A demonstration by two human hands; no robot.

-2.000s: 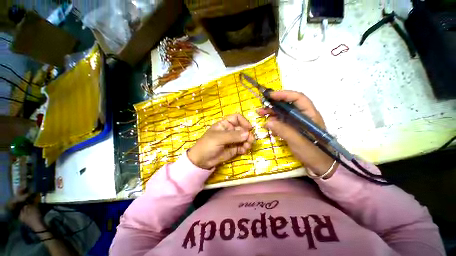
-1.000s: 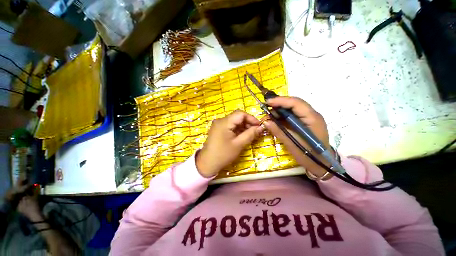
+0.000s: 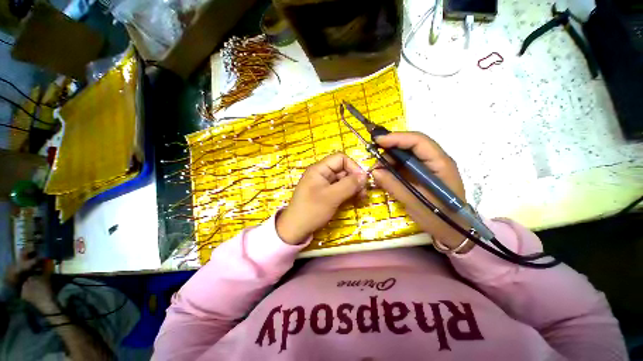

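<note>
The yellow panel (image 3: 310, 130) with a dark grid lies on the bench in front of me. Thin red-brown lead wires (image 3: 240, 185) run across its left part and over its left edge. My right hand (image 3: 423, 176) holds the dark grey soldering iron (image 3: 431, 185), its tip pointing up and left above the panel. A thin feed tube (image 3: 352, 127) runs beside the tip. My left hand (image 3: 324, 194) is over the panel, thumb and forefinger pinched at a small wire end (image 3: 369, 172). The fingertips of both hands nearly meet there; the wire is mostly hidden.
A wire heap (image 3: 247, 67) and a cardboard box (image 3: 345, 67) lie beyond the panel. Stacked yellow sheets (image 3: 95, 134) sit in a blue tray at left. A phone (image 3: 470, 7), a red loop (image 3: 490, 60) and black cutters (image 3: 546, 32) are at right. Another person's arm (image 3: 53, 310) shows lower left.
Compared with two seconds ago, my left hand has moved slightly right, its fingertips now at my right fingers. The iron stays in my right hand. The view has shifted slightly.
</note>
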